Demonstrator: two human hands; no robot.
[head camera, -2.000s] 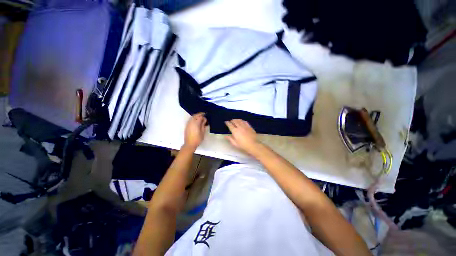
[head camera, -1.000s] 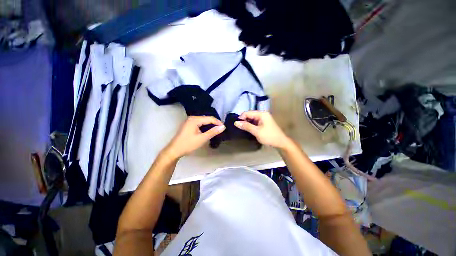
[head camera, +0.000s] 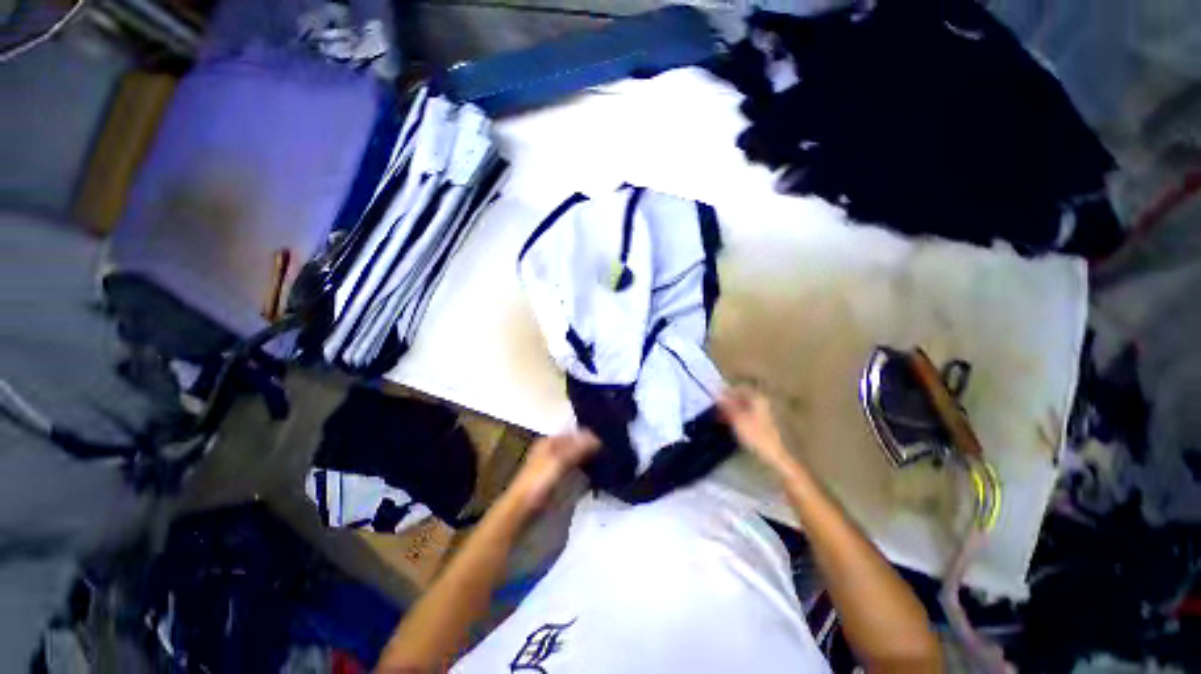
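The garment piece (head camera: 626, 296), pale blue-white with navy-black bands, lies bunched on the pressing table (head camera: 843, 283), its dark lower edge (head camera: 652, 474) at the table's near edge. My left hand (head camera: 560, 461) is at the left end of the dark edge, blurred, its fingers closed on the cloth. My right hand (head camera: 748, 419) is at the right end of the dark edge, blurred, its fingers closed on it too. The steam iron (head camera: 911, 406) rests on the table to the right, untouched.
A stack of striped pieces (head camera: 419, 237) hangs at the table's left. A dark cloth heap (head camera: 935, 125) lies at the far right. A blue folded cloth (head camera: 586, 59) is at the far edge. A brown handle (head camera: 277, 283) stands by the purple-blue surface (head camera: 250, 171). A hose (head camera: 961, 593) trails from the iron.
The garment was spread flat, then gathered between my hands. Now it is narrower and nearer to me, and my hands have moved apart along its dark edge. The camera view has shifted.
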